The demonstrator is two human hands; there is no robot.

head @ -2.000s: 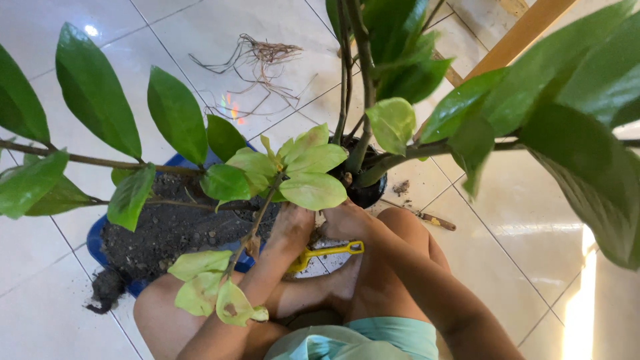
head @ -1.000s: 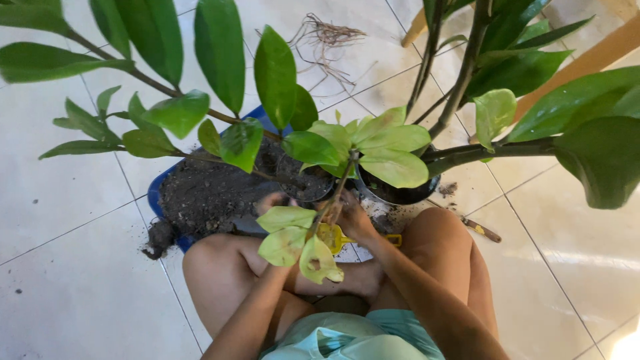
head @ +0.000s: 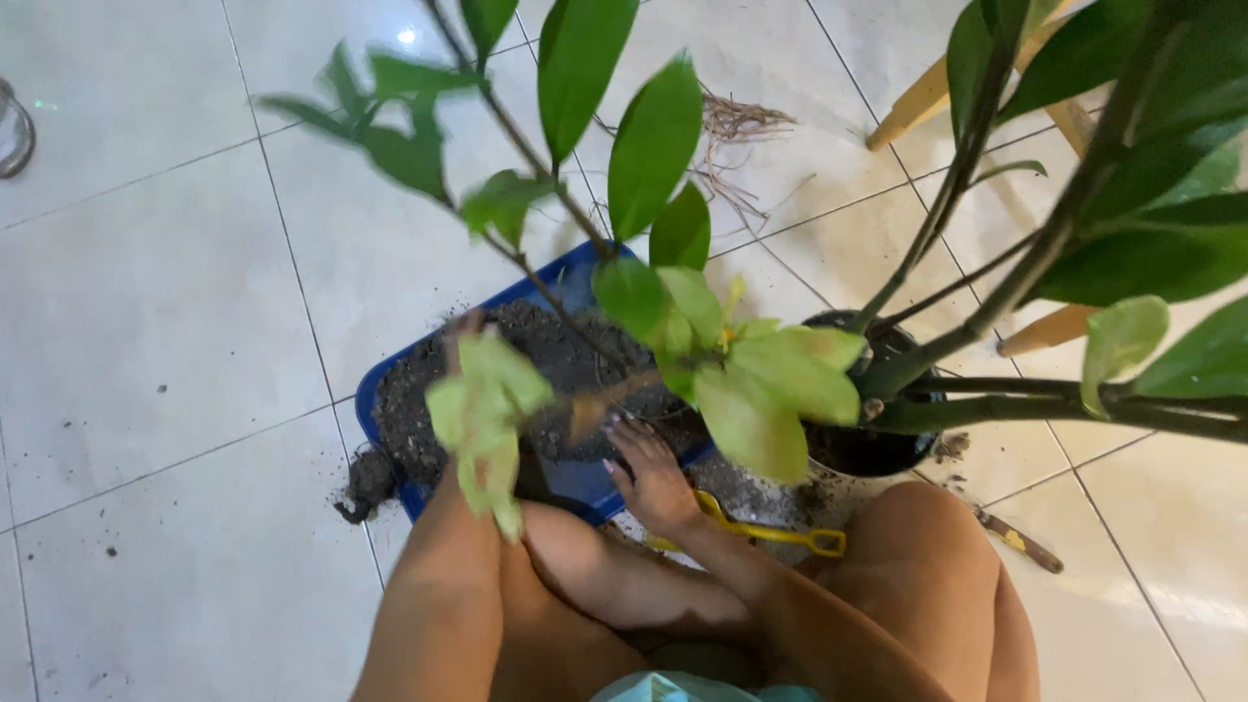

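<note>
My left hand (head: 466, 336) is over the dark soil (head: 419, 390) in the blue plastic tray (head: 366, 390), mostly hidden by blurred yellow-green leaves (head: 487, 390); its grip cannot be seen. At the tray's near right part lies my right hand (head: 651, 473), fingers spread, beside what seems a small pot's rim, partly covered by foliage. Pale leaves (head: 770, 390) and long green-leaved stems (head: 507, 112) rise over the tray. Right of it stands a black pot (head: 868, 453) with thick-stemmed plants (head: 975, 322). A yellow plastic toy shovel (head: 780, 534) lies partly under my right forearm.
Dry roots (head: 741, 122) lie on the tiled floor behind the tray. A soil clump (head: 370, 478) sits at its left edge. A worn-handled tool (head: 1019, 541) lies right of my knee. Wooden legs (head: 916, 102) stand at the upper right.
My hands were close together under the pale leaves; now they are apart, the left one farther left over the soil. The view has shifted, showing more floor at left.
</note>
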